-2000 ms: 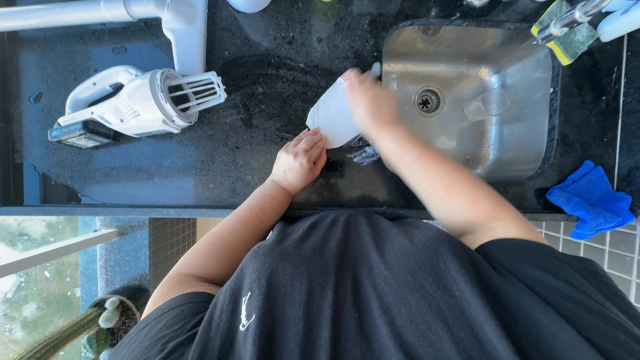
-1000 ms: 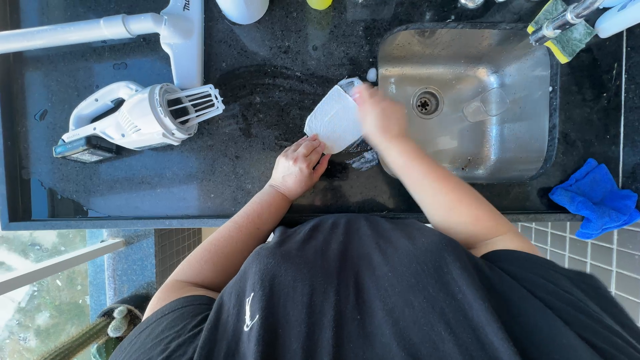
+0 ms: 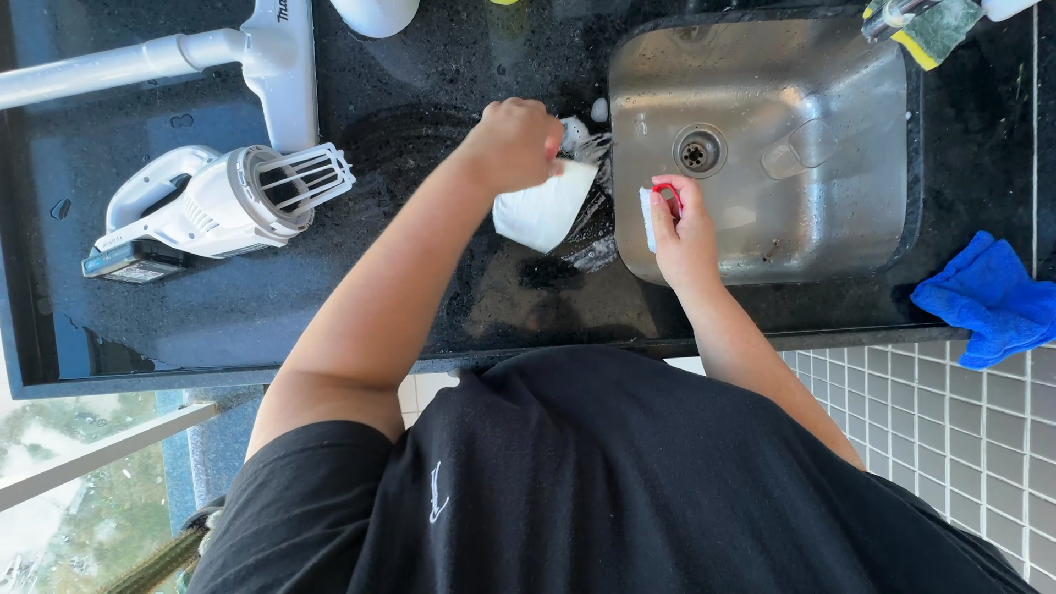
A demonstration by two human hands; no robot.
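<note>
My left hand [image 3: 518,147] is closed on the far edge of a white cloth vacuum filter [image 3: 546,208], which hangs or lies over the wet black countertop left of the sink. In my right hand [image 3: 686,227] is a small scrubbing brush [image 3: 648,216] with a red handle and white bristles, held at the sink's left rim. Foam [image 3: 575,136] streaks the stone between the filter and the steel sink [image 3: 759,231]. To the left lies a white handheld Makita vacuum [image 3: 210,202], its slatted filter cage exposed and pointing right.
A white vacuum tube with floor head [image 3: 280,66] lies at the upper left. A white container [image 3: 377,12] stands at the far edge. A faucet [image 3: 895,16] and a green-yellow sponge [image 3: 936,37] are at the upper right, a blue cloth [image 3: 990,297] at the right counter edge.
My left hand has moved from the filter's near left corner to its far edge. My right hand has left the filter and moved right and nearer to me, with the brush now plainly visible.
</note>
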